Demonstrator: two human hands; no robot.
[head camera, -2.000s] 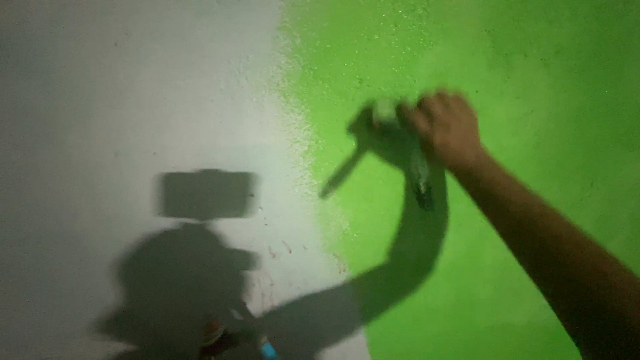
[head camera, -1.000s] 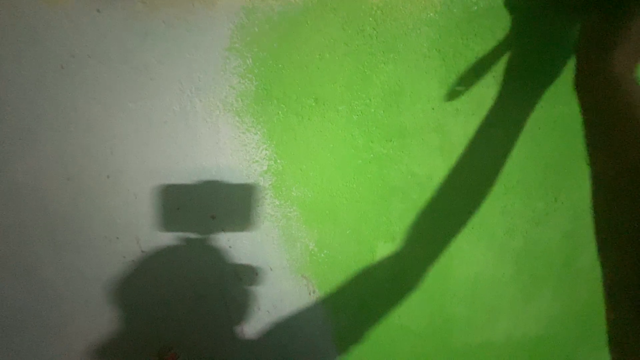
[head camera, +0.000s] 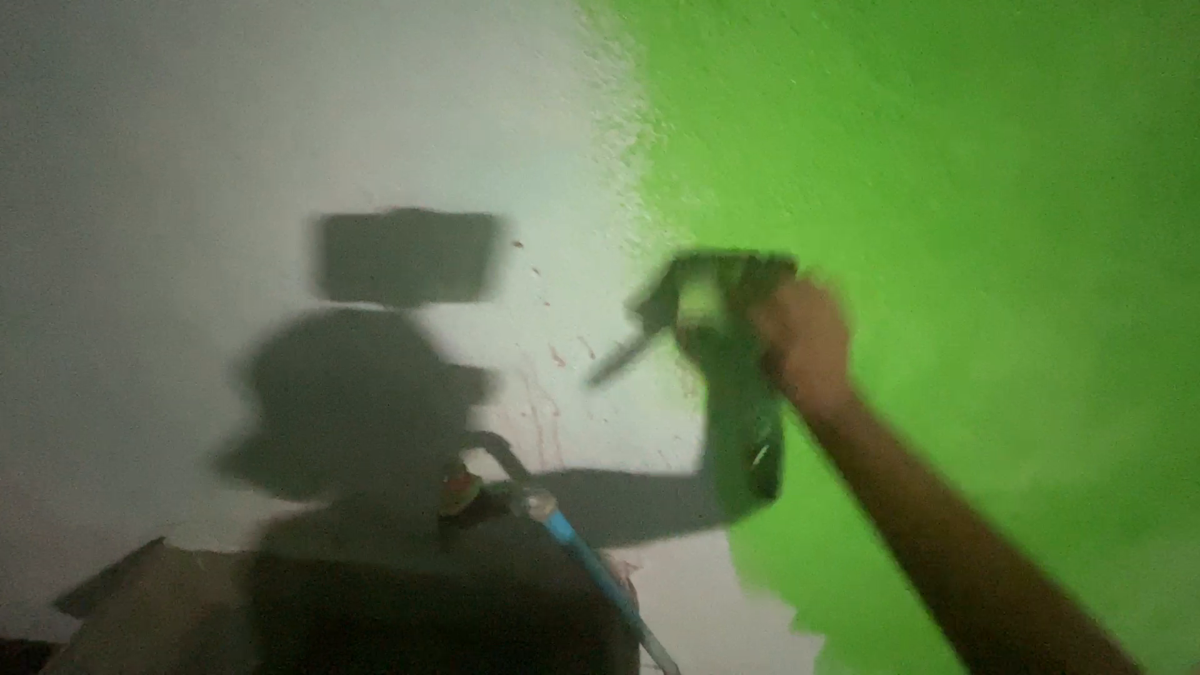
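Observation:
My right hand (head camera: 806, 347) is raised in front of the wall, over the green paint (head camera: 1012, 234) near its ragged edge with the pale wall (head camera: 169, 187). Its fingers are closed on a dark-handled tool (head camera: 764, 459) that points down below them. Blur hides the tool's exact kind and whether it touches the wall. Shadows of the hand and a slim handle fall to the left of the hand. My left hand is out of view.
A blue pole (head camera: 600, 577) with a bent upper end slants at the bottom centre, near a small reddish and pale object (head camera: 459, 492). A pale, flat-sided object (head camera: 150, 609) is at the lower left. Head and arm shadows cover part of the wall.
My right hand has come down and left from the upper right, where it was largely out of frame a second ago. The view has tilted down, bringing in the blue pole.

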